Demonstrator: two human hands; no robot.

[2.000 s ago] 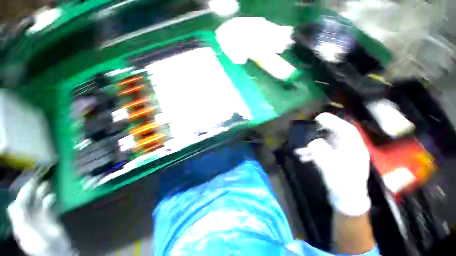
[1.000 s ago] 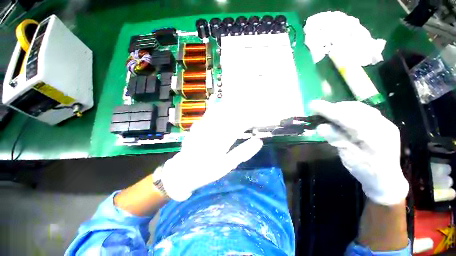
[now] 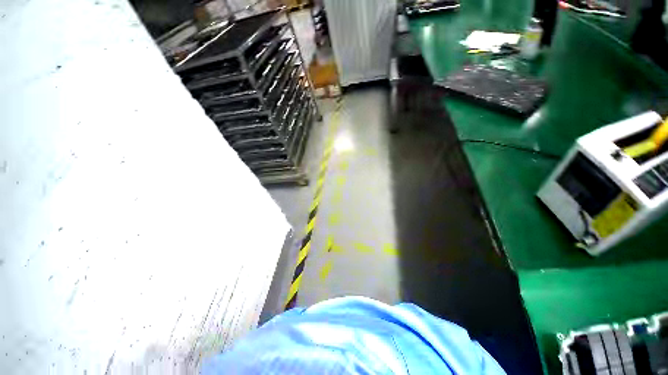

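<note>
Neither of my hands is in the picture. The circuit board [image 3: 604, 351] lies on the green bench at the bottom right, cut off by the picture's edge; only black blocks and a pale edge of it show. The white tape dispenser [image 3: 611, 183] stands on the bench behind it, with part of its yellow reel [image 3: 652, 143] at the right edge. My blue sleeve or apron [image 3: 366, 340] shows at the bottom middle.
A large white stack or surface [image 3: 139, 212] fills the left. A black rack of trays [image 3: 256, 95] stands behind it. The grey floor [image 3: 359, 220] has yellow and striped markings. A dark flat panel [image 3: 498, 88], papers [image 3: 491, 40] and a cable [image 3: 509, 146] lie on the green bench [image 3: 505, 190].
The view has swung left, away from the board, towards the aisle. My gloved hands, over the board's front edge a second ago, have left the picture. Board and dispenser now show at the right.
</note>
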